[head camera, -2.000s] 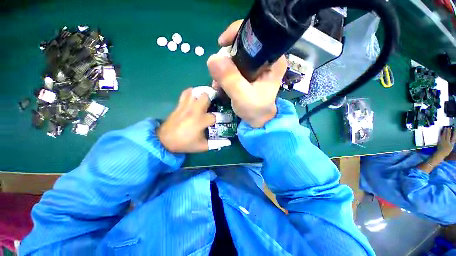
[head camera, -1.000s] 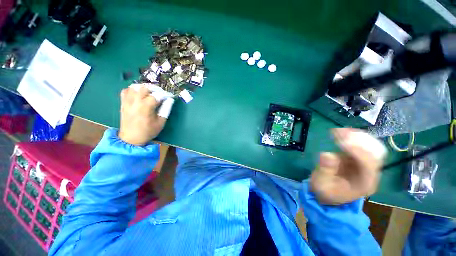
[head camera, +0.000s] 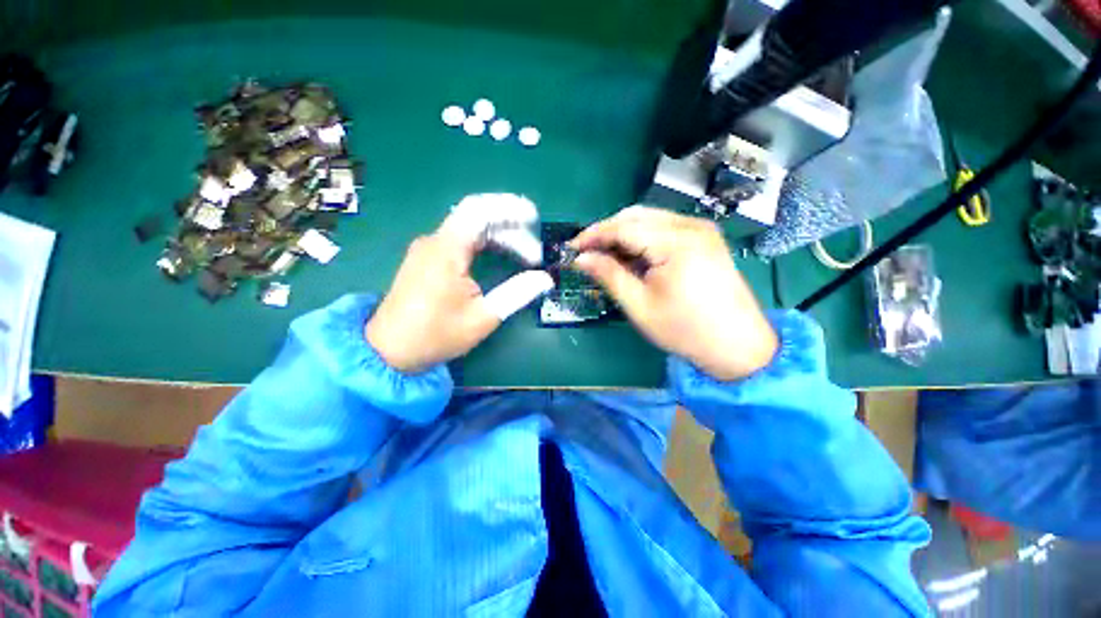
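The black housing (head camera: 577, 319) with a green circuit board (head camera: 582, 297) lies on the green mat in front of me, partly covered by my fingers. My left hand (head camera: 449, 290) is at the housing's left side, white covers on its fingertips, thumb and fingers apart. My right hand (head camera: 688, 290) reaches in from the right and pinches a small dark-grey metal part (head camera: 564, 256) over the upper part of the housing. Whether this part touches the board is hidden. The pile of metal clips (head camera: 266, 181) lies at the left.
The black screwdriver (head camera: 785, 73) is over the screw feeder (head camera: 797, 115), its cable sweeping right. White discs (head camera: 499, 129) lie beyond my hands. At right are bubble wrap (head camera: 833, 199), a parts bag (head camera: 904, 302) and yellow-handled cutters (head camera: 971, 199). White paper (head camera: 18, 290) lies far left.
The screwdriver has left my right hand. My left hand went to the clip pile and has come back to the housing. My right hand has moved in over the housing and pinches a small part.
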